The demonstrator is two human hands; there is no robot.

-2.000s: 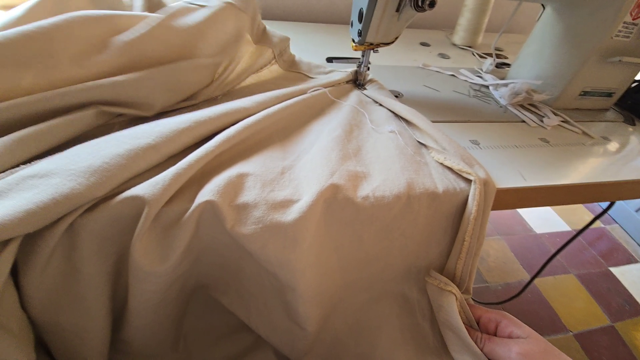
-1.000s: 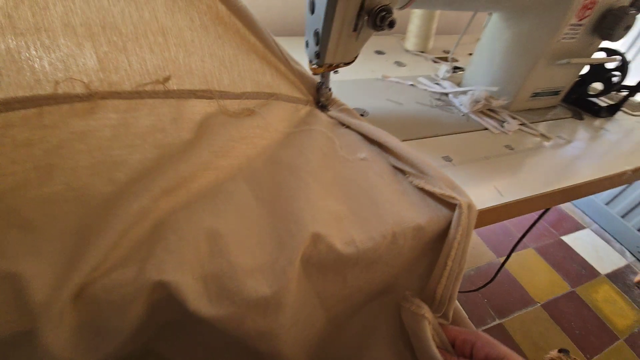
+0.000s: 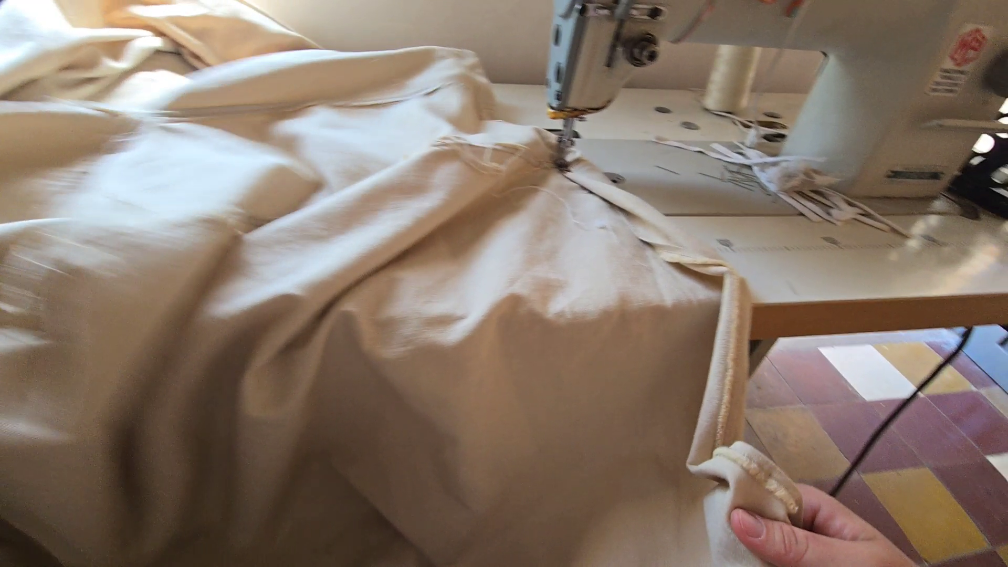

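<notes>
A large piece of beige cloth (image 3: 504, 378) covers the left and middle of the view and hangs over the front of the table. Its folded edge runs from beneath the needle of a sewing machine (image 3: 591, 63) down to the lower right. There my right hand (image 3: 819, 528) pinches the overlocked edge between thumb and fingers. The presser foot (image 3: 564, 157) rests at the cloth, and a loose thread lies on the fabric just below it. My left hand is not in view.
White fabric strips (image 3: 811, 185) and several pins (image 3: 728, 177) lie on the machine bed. Behind stands a thread cone (image 3: 730, 79). The wooden table edge (image 3: 874, 316) crosses at right, above a tiled floor and a black cable (image 3: 902, 409).
The cloth at the left, raised in a broad sheet one second ago, now lies lower in folds. My right hand still holds the edge, and more of the hand shows.
</notes>
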